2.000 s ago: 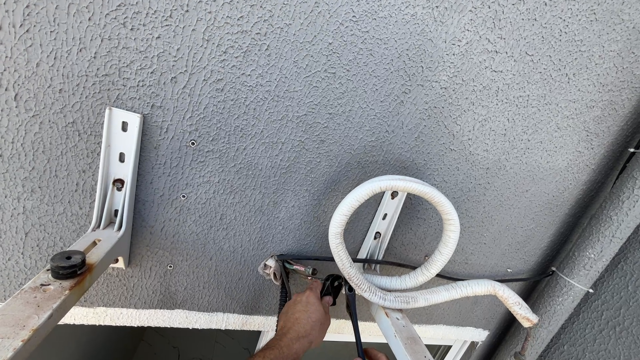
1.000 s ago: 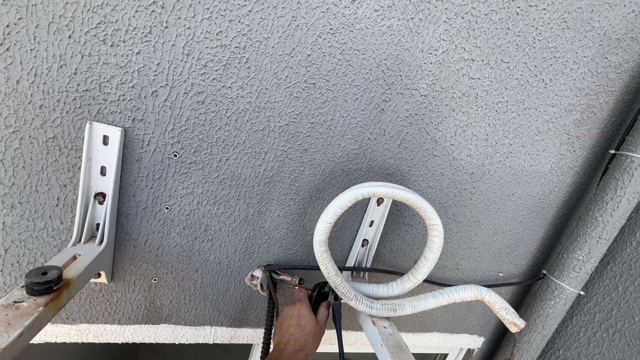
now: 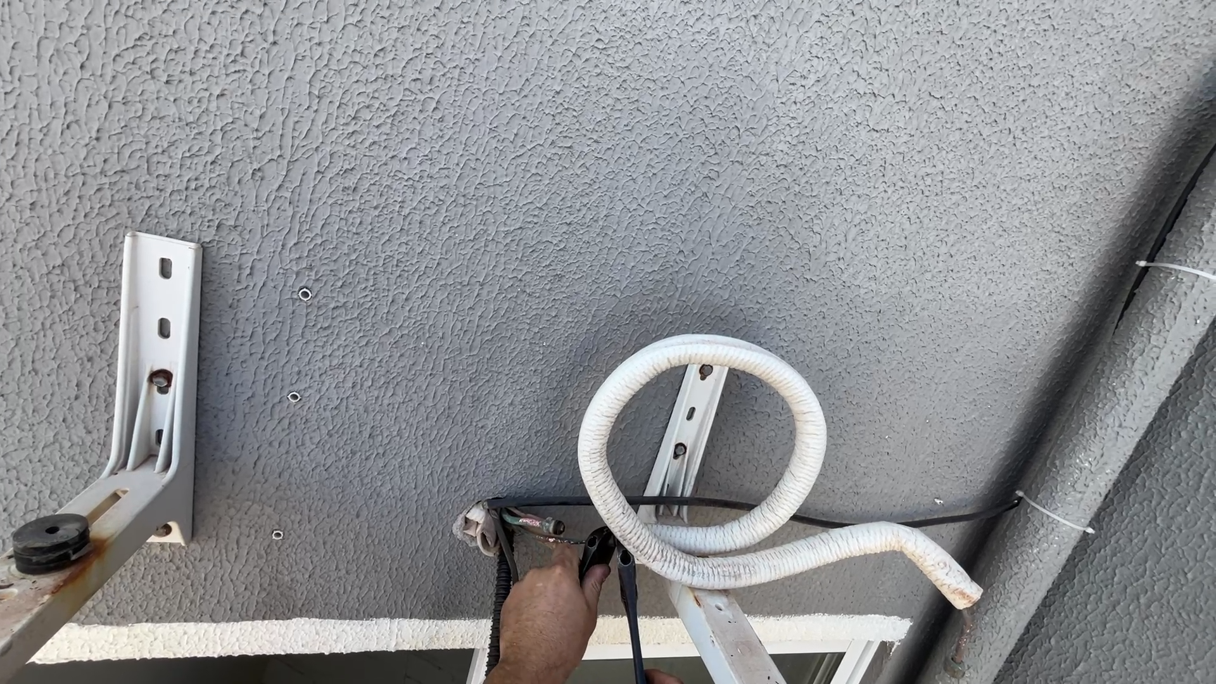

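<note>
My left hand (image 3: 546, 613) is below the wall opening, its thumb and fingers closed around a black hollow-ended piece (image 3: 597, 551); whether that is a tool handle or tubing is unclear. Beside it, a slim black rod-like piece (image 3: 631, 598) points down toward my right hand (image 3: 662, 677), of which only a bit shows at the bottom edge. Just above my left fingers, a short greenish pipe end (image 3: 534, 522) sticks out next to whitish filler (image 3: 477, 528). A black corrugated conduit (image 3: 500, 603) hangs there. A white wrapped pipe (image 3: 703, 566) coils right of the hand.
A white metal bracket (image 3: 161, 332) with a black rubber pad (image 3: 50, 543) stands at left. Another bracket (image 3: 686, 427) is behind the coil. A black cable (image 3: 817, 520) runs right to a gray wall pipe (image 3: 1092, 427) with cable ties. A white-edged window opening (image 3: 285, 636) lies below.
My left hand stays at the pipe ends, holding the black piece. The view has shifted somewhat.
</note>
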